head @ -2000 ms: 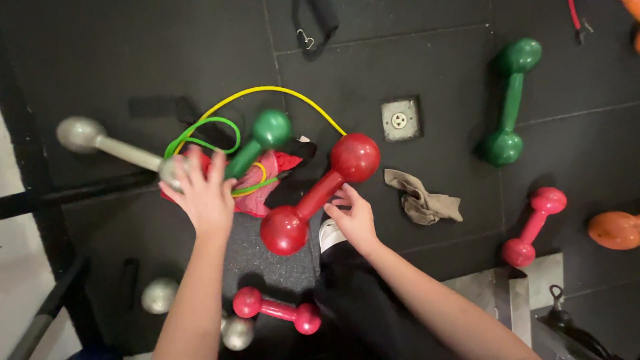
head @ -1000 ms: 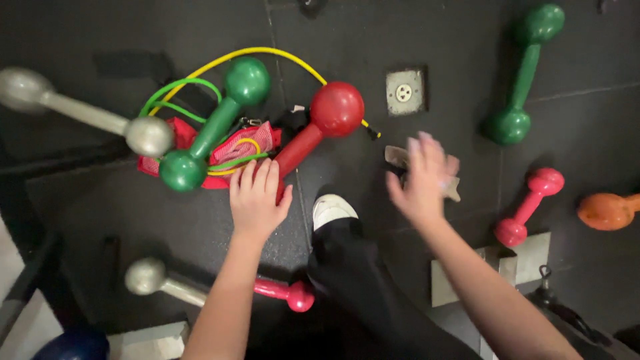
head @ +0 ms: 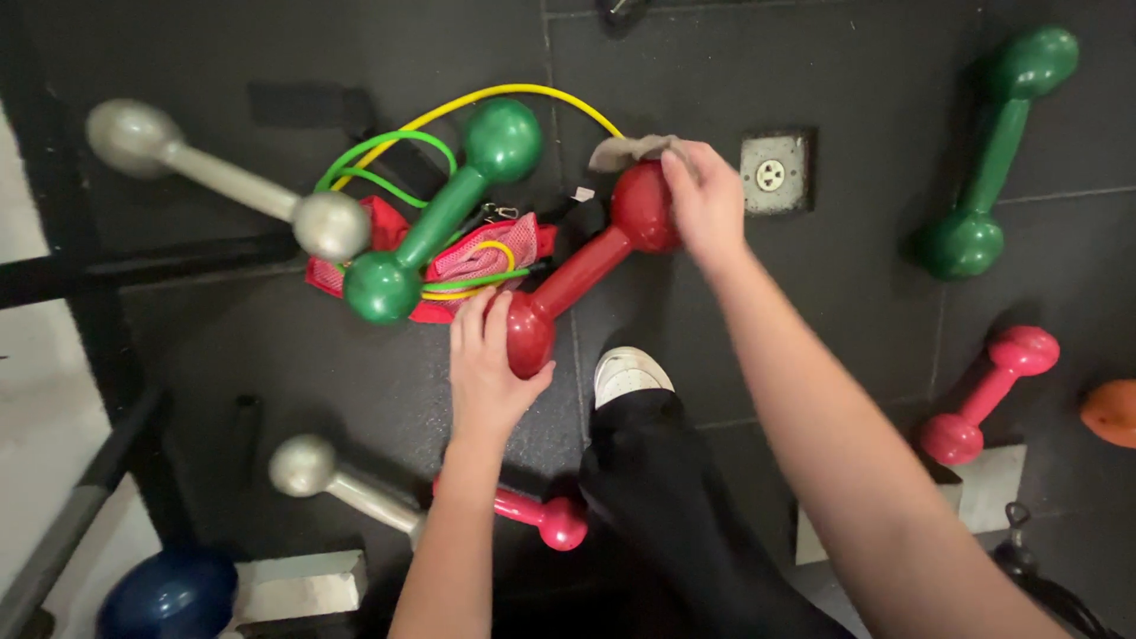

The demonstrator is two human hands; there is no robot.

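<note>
A red dumbbell (head: 586, 271) lies diagonally between my hands. My left hand (head: 488, 355) grips its lower ball, fingers over the top and thumb at the side. In my right hand (head: 706, 200) is a grey-brown cloth (head: 626, 153), held against the upper ball. Just left of the red one is a green dumbbell (head: 448, 213), resting over a red mesh bag (head: 506, 244) with yellow tubing (head: 515, 89) and green tubing (head: 395, 136). A silver dumbbell (head: 235, 182) lies farther left, its near ball close to the green one.
At the right are another green dumbbell (head: 994, 160), a pink dumbbell (head: 990, 390) and an orange object (head: 1114, 413). A floor outlet (head: 769, 175) is near my right hand. Below lie a second silver dumbbell (head: 373, 501), another pink dumbbell (head: 524, 508) and a blue ball-shaped object (head: 169, 595).
My right hand has picked up the cloth, which lay on the floor right of the red dumbbell, and brought it to the upper ball. My left hand has moved from the silver dumbbell to the red one.
</note>
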